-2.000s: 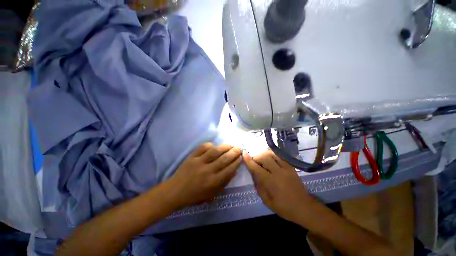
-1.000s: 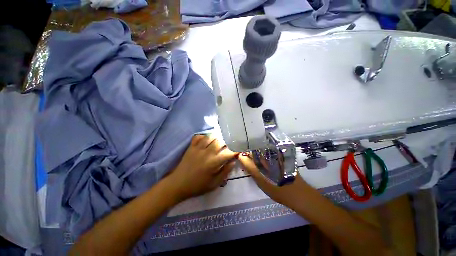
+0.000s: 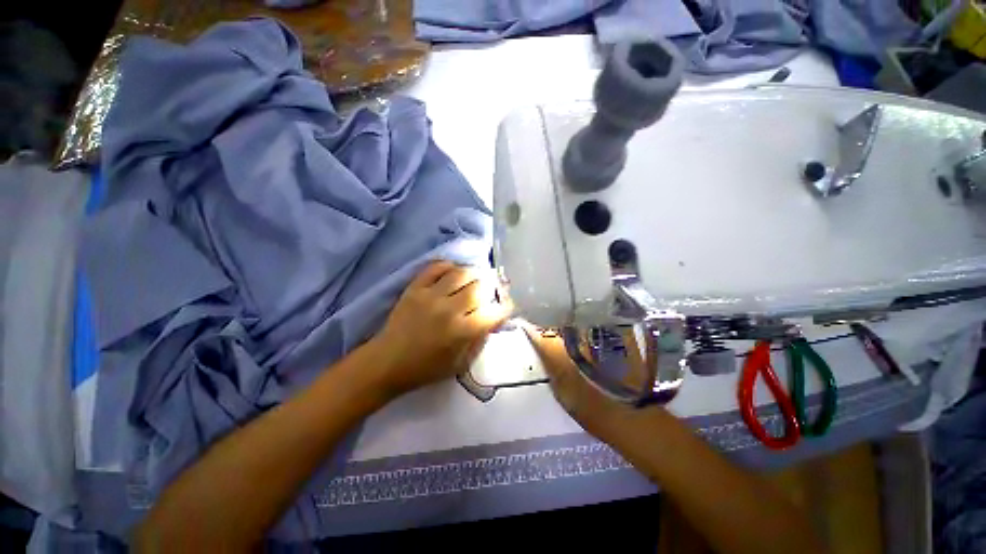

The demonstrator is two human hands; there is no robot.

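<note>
A large crumpled blue-grey garment piece [image 3: 292,206] lies left of the white sewing machine head [image 3: 735,206]. My left hand [image 3: 432,325] has its fingertips pinched at the cloth's right end, in bright light beside the head's left end. My right hand [image 3: 551,352] reaches in from the right, its fingers meeting the left fingertips and partly hidden behind the shiny metal guard [image 3: 649,363]. The needle, the foot and the cloth edge between the fingertips cannot be made out. A metal bed plate [image 3: 508,363] shows between the hands.
Scissors with a red [image 3: 765,395] and a green handle loop [image 3: 811,390] lie right of the hands. Thin dark snips [image 3: 878,348] lie beyond. A brown plastic packet [image 3: 357,43] is at the back left, more blue-grey cloth [image 3: 714,27] behind the machine. A printed scale [image 3: 476,472] runs along the front edge.
Since the first frame the view has shifted, showing more of the machine top. My hands stay together by the head, now higher, and the bed plate shows below them. Cloth bunches beside the left fingers.
</note>
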